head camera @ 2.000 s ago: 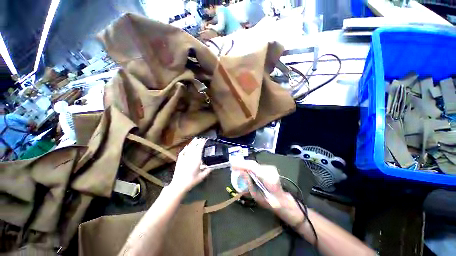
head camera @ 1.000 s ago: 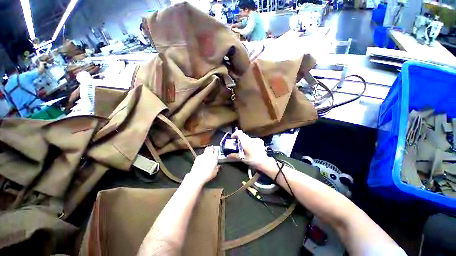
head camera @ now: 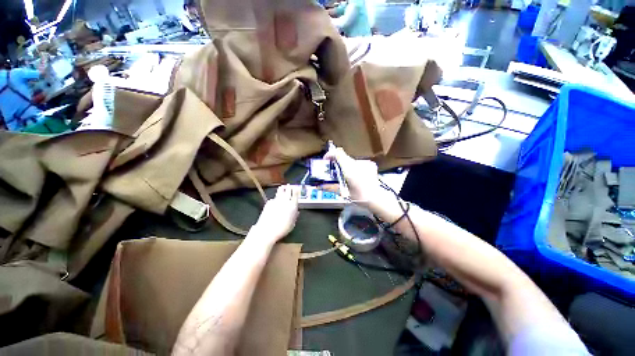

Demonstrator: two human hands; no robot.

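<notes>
My left hand (head camera: 278, 214) grips the left end of a white power strip (head camera: 313, 204) near the table's middle. The strip's face shows blue parts. My right hand (head camera: 361, 179) is at the strip's right side, its fingers around a black adapter (head camera: 320, 171) just beyond the strip. A thin pale pen-like tool (head camera: 340, 172) also lies along my right hand's fingers. Whether the adapter touches the strip is unclear. A tan bag panel (head camera: 216, 281) lies in front, beside my left forearm.
Tan bags (head camera: 271, 104) are piled behind and to the left. A white ring (head camera: 358, 228), yellow-and-black tool (head camera: 342, 247), cords and thin strap (head camera: 362, 309) lie near my right forearm. A blue crate (head camera: 539, 188) of small pieces stands right. A person's sleeve (head camera: 356, 17) shows far back.
The black adapter passed from my left hand to my right. It now sits beyond the strip, whose face shows more. My left hand moved onto the strip's left end. The view shifted.
</notes>
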